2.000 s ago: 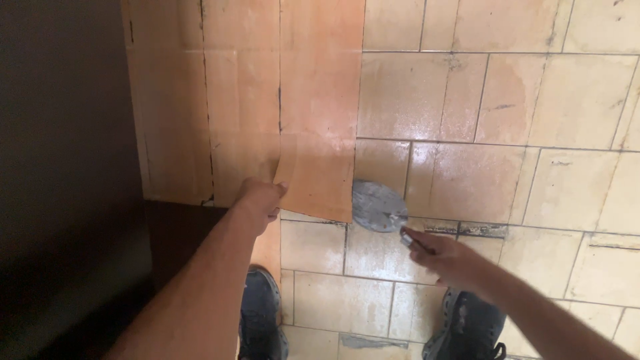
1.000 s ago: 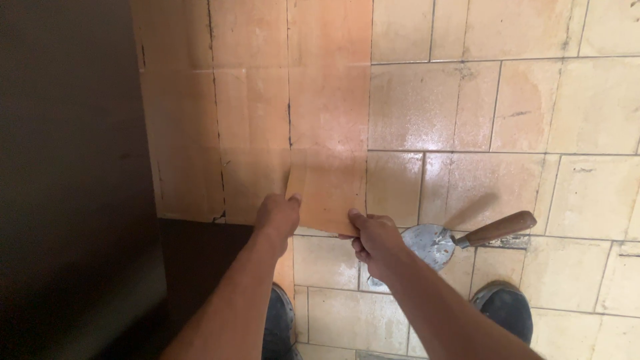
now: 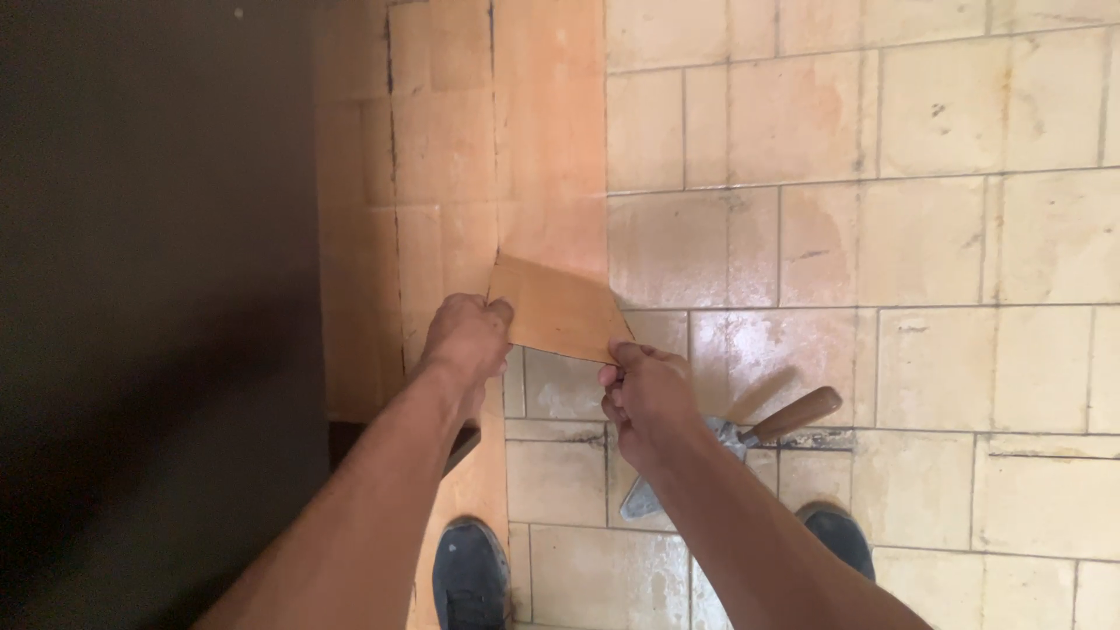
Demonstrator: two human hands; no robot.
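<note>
An orange-tan strip of floor covering [image 3: 553, 311] is lifted at its near end, with the rest lying flat on the tiles. My left hand [image 3: 468, 337] pinches the left corner of that raised end. At the right corner, my right hand [image 3: 647, 389] grips the edge between thumb and fingers. A pointing trowel with a wooden handle [image 3: 798, 415] lies on the tiles just beyond my right wrist; my forearm hides part of its grey metal blade [image 3: 641, 500].
Cream floor tiles [image 3: 932, 367] with dark joints spread to the right. A large dark panel or cabinet [image 3: 157, 262] stands at the left. My dark shoes [image 3: 471, 573] are at the near side, one on each side of my arms.
My right hand held the trowel two seconds ago; the trowel now lies on the tiles and that hand grips the strip's corner. The strip's near end has been raised and folded back further.
</note>
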